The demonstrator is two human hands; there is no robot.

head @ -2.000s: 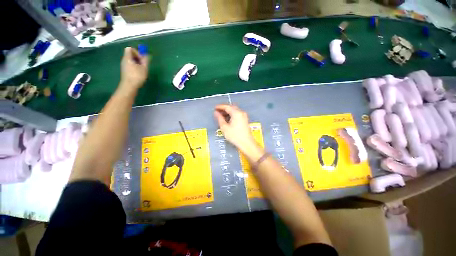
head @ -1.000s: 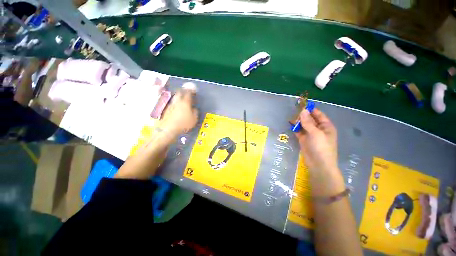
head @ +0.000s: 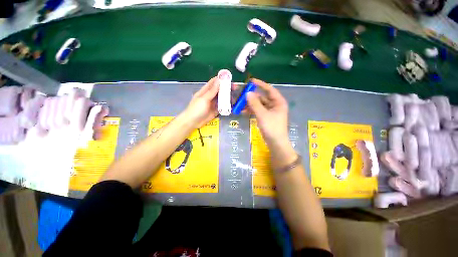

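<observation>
My left hand (head: 203, 103) holds a pale pink housing shell (head: 224, 93) upright over the grey edge of the work sheet, near the belt. My right hand (head: 271, 108) holds a bright blue battery cell (head: 244, 98) by its upper part, just to the right of the shell. The battery is tilted and a small gap shows between it and the shell. A small brownish bit shows at the battery's top end. Whether a circuit board is attached is too blurred to tell.
The green conveyor belt (head: 125, 55) beyond carries several part-assembled units (head: 177, 55) and a beige heap (head: 413, 67). Stacked pink housings (head: 50, 118) stand at left, and heaped housings (head: 427, 140) at right above a cardboard carton (head: 351, 236). One shell (head: 370, 158) lies on the printed sheet.
My left hand went from the belt to the left stack and now holds a shell at the centre. My right hand now holds the battery beside it. The view has swung left and back.
</observation>
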